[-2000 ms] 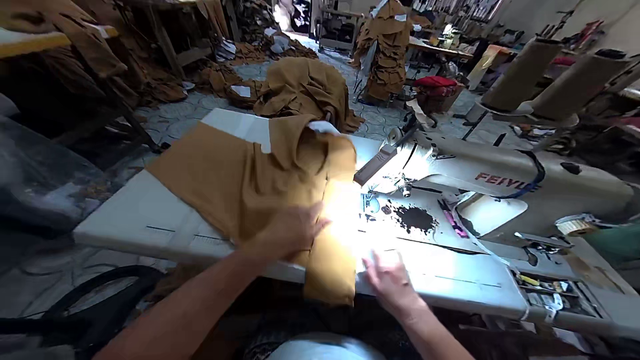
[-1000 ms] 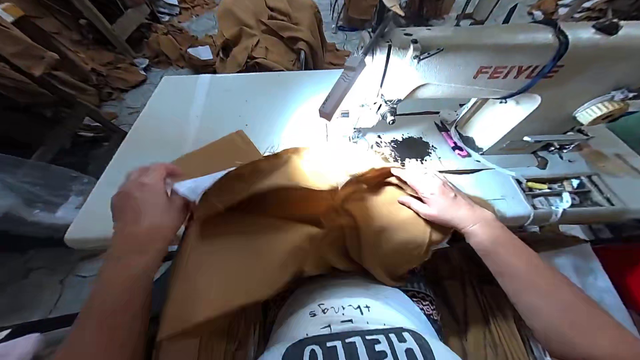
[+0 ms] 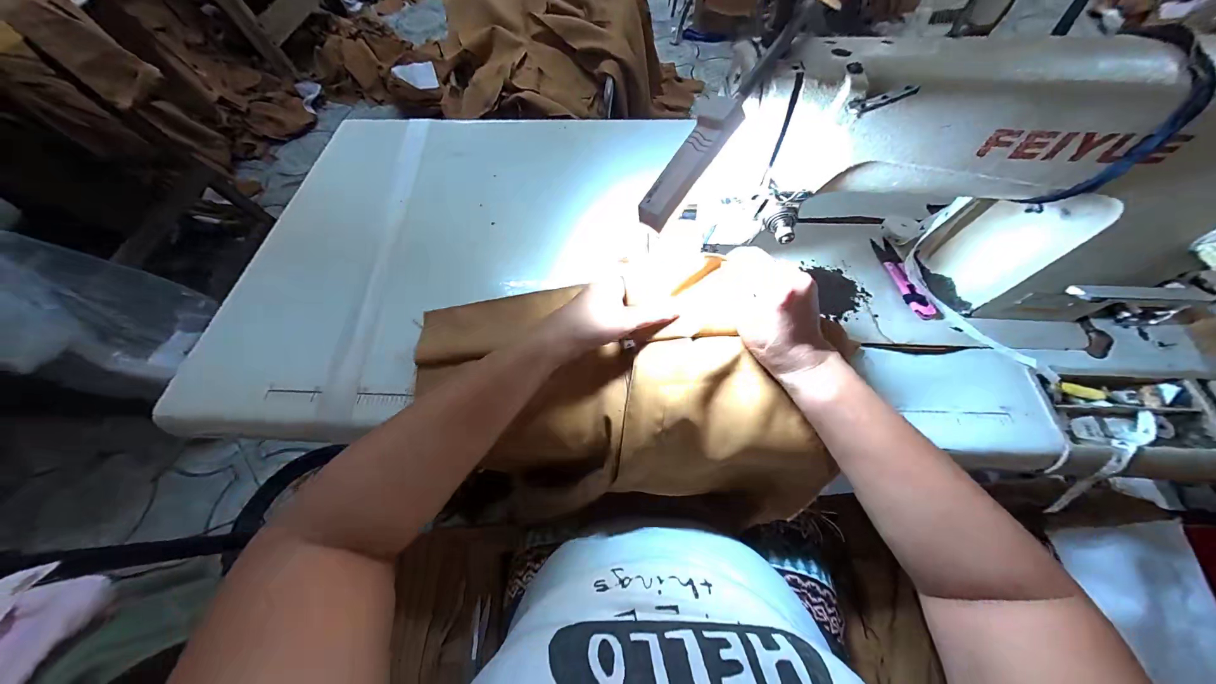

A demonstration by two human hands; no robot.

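Tan fabric (image 3: 722, 408) lies over the front edge of the sewing table and hangs down toward my lap. My left hand (image 3: 608, 313) grips its upper edge, fingers pointing right. Close beside it, my right hand (image 3: 779, 309) is closed on the same cloth, just in front of the needle area of a Feiyue sewing machine (image 3: 950, 123). Bright lamp light washes out the fingertips and the cloth between them. The presser foot and needle are hard to make out in the glare.
A white tabletop (image 3: 456, 218) extends left of the machine. Pink-handled thread snips (image 3: 907, 285) lie on the machine bed at right, near a dark stain. An open compartment tray (image 3: 1130, 408) holds small items at the right edge. Heaped tan fabric (image 3: 560, 57) stands behind the table.
Both hands have come together near the needle area; one second ago they were far apart on the cloth. The fabric has been drawn in and no longer spreads far to the left.
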